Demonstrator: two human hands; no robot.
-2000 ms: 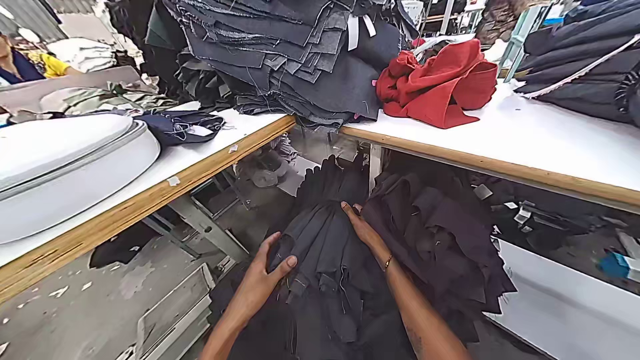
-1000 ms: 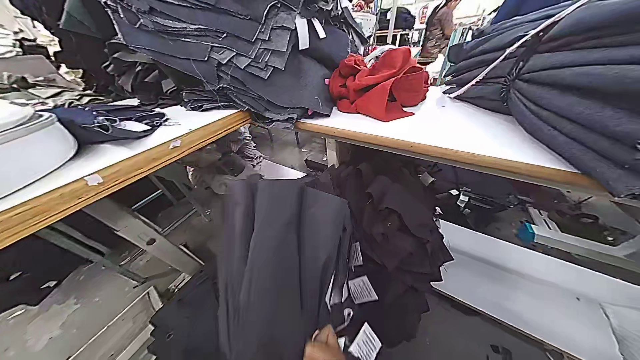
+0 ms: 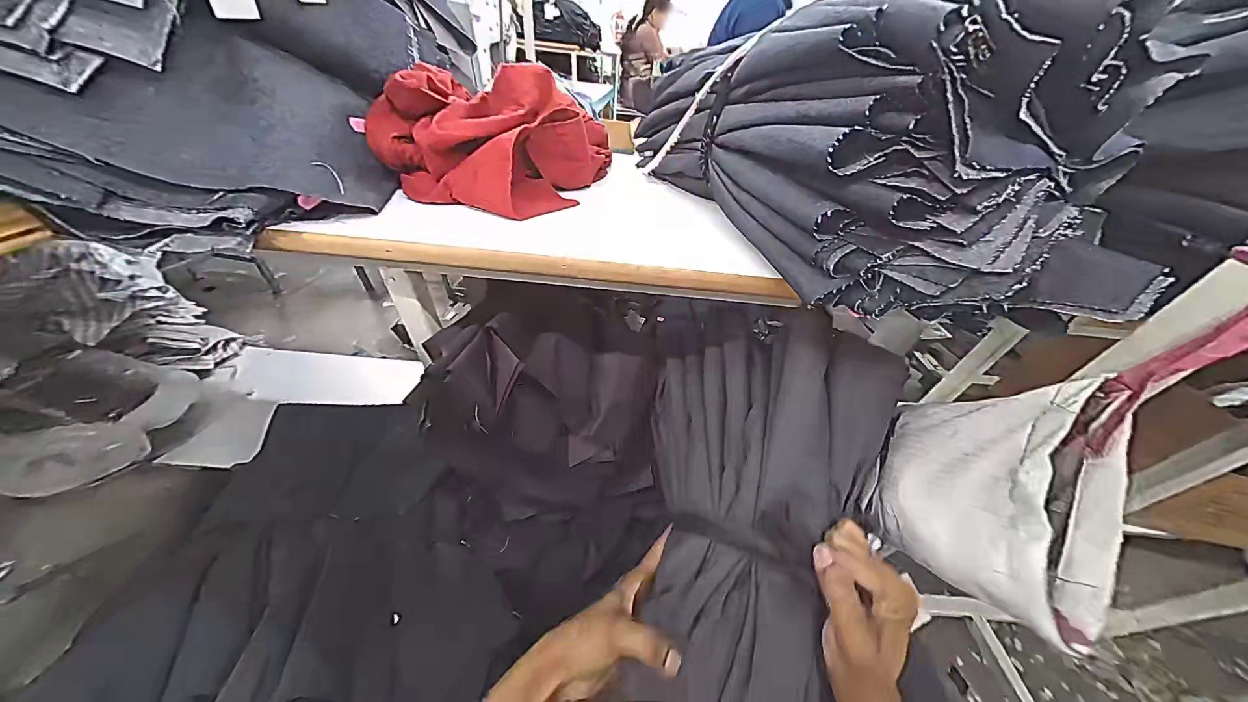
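A bundle of dark grey fabric pieces (image 3: 741,419), gathered at its middle by a dark cloth tie (image 3: 736,534), stands upright between my hands. My left hand (image 3: 600,634) rests at the bundle's left side with thumb and fingers apart. At the right end of the tie, my right hand (image 3: 863,595) has its fingers bent and pinched on the tie or the bundle's edge; which one is hard to tell. Brownish-black fabric pieces (image 3: 556,409) lie just left of the bundle, and more black fabric (image 3: 322,546) spreads at the lower left.
A white table with a wooden edge (image 3: 546,265) crosses ahead, bearing red cloth (image 3: 487,136), stacked dark fabric (image 3: 224,117) and a large tied dark bundle (image 3: 877,146). A white cloth sack (image 3: 985,487) stands right of my right hand. A person (image 3: 643,49) is in the background.
The view has swung to the right. Both hands are now at the tied bundle; one second ago only one hand showed, at the bottom edge by grey fabric with white labels.
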